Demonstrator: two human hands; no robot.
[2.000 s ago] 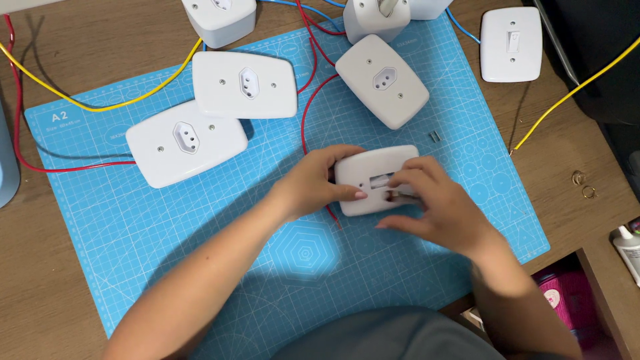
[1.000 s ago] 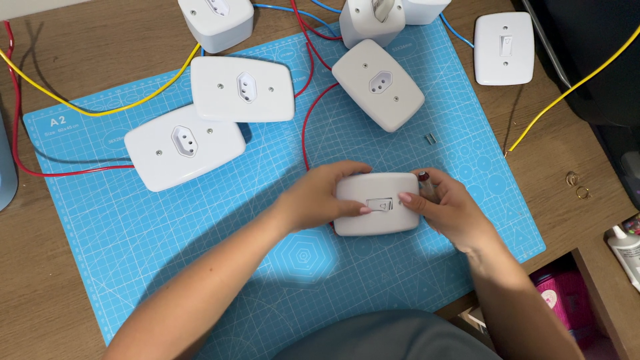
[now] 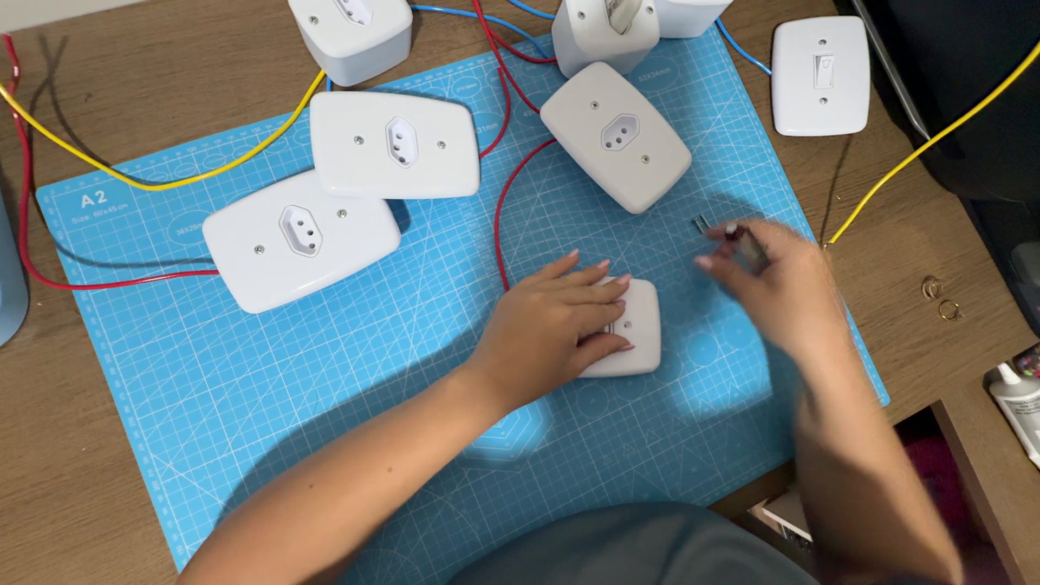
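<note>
My left hand (image 3: 556, 329) lies spread over a white switch plate (image 3: 644, 349), pressing on its left and middle part; one screw shows near my fingertips. To the right, my right hand (image 3: 768, 272) holds a small dark tool (image 3: 751, 248), blurred, probably a screwdriver. Its fingertips are close to the small metal screws (image 3: 700, 223) on the blue cutting mat (image 3: 439, 341). Above the switch plate rests a white outlet plate (image 3: 666, 158), tilted, with a red wire (image 3: 498, 219) running down from its left side to beside my left hand.
Two overlapping outlet plates (image 3: 337, 110) (image 3: 236, 280) occupy the mat's upper left. White boxes (image 3: 370, 57) (image 3: 585, 49) stand at the back. A light switch (image 3: 821, 118) sits right, near a yellow wire (image 3: 918, 150). Small rings (image 3: 949, 309) and a tube (image 3: 1020, 406) lie at the far right.
The switch plate has gone from being held at both sides to lying under my spread left hand. My right hand has left the plate and moved up and right to the screws.
</note>
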